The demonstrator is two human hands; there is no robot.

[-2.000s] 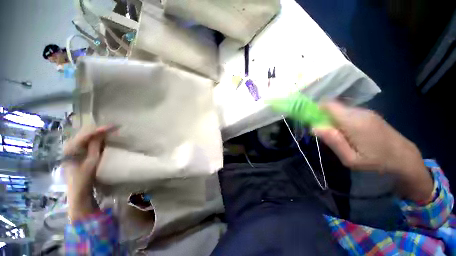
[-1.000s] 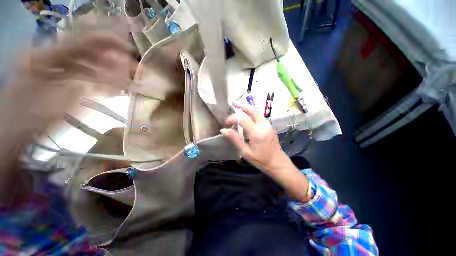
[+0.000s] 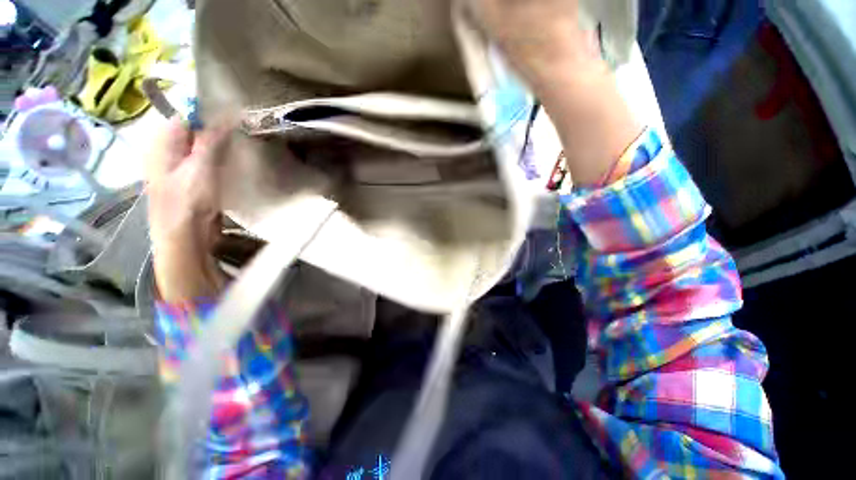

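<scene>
A large beige tote bag (image 3: 422,211) is held open in front of me, its opening facing the camera. An inner pocket (image 3: 394,116) with a pale edge and a zipper end at its left crosses the inside. Two long pale straps hang down blurred over my dark apron. My left hand (image 3: 188,173) grips the bag's left rim, slightly blurred. My right hand (image 3: 530,37) holds the right rim at the frame's top edge; its fingers are partly hidden.
The purple item (image 3: 528,159) and red-and-black small tool (image 3: 557,172) lie on the white table, right of the bag. A pink-white fan (image 3: 54,141) and yellow items (image 3: 120,75) are at the upper left. More bags (image 3: 84,347) crowd the left, blurred.
The green-handled tool was in my right hand, then lay on the table, and is now out of sight. Both hands have moved onto the rims of an open bag, which now covers the centre.
</scene>
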